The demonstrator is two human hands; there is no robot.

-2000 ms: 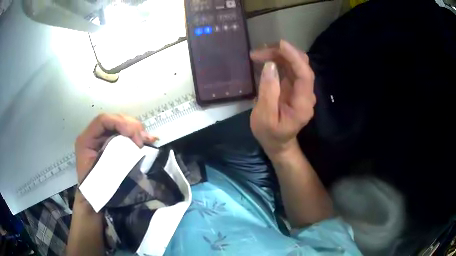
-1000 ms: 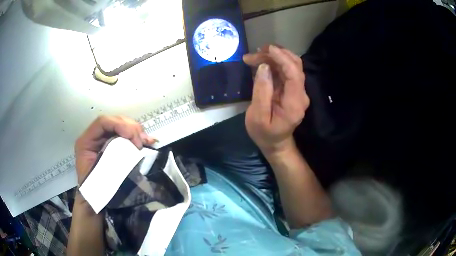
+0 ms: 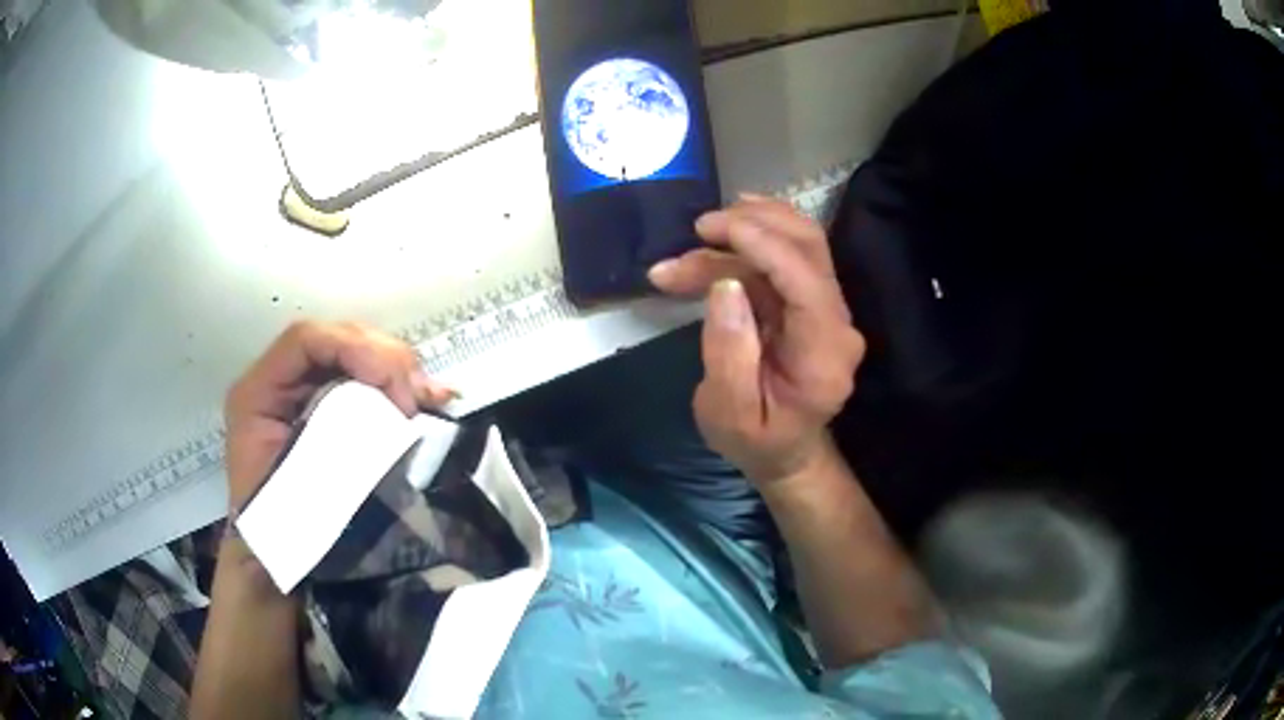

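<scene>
The smartphone (image 3: pixel 627 211) lies on the white table at the top centre, its screen dark with a bright white-blue globe. My right hand (image 3: pixel 782 331) is at the phone's lower right, a fingertip at the screen's lower edge; it holds nothing and its fingers are apart. My left hand (image 3: pixel 317 387) is shut on the plaid garment (image 3: pixel 408 542) with its white stiff strip (image 3: pixel 331 485), over the lap at the table's front edge. A second length of the white strip (image 3: pixel 486 619) curves down to the right. Part of my left palm is hidden by the strip.
The machine head (image 3: pixel 211 28) with its bright lamp is at the upper left, above the glaring cover plate (image 3: pixel 423 113). A printed ruler (image 3: pixel 493 324) runs along the table's front edge. Black fabric (image 3: pixel 1070 281) fills the right side. Something yellow (image 3: pixel 1007 14) shows at the top right.
The phone screen went from a dim panel with blue icons to a globe picture. My right hand has moved down, its finger now at the phone's lower edge. My left hand keeps its hold.
</scene>
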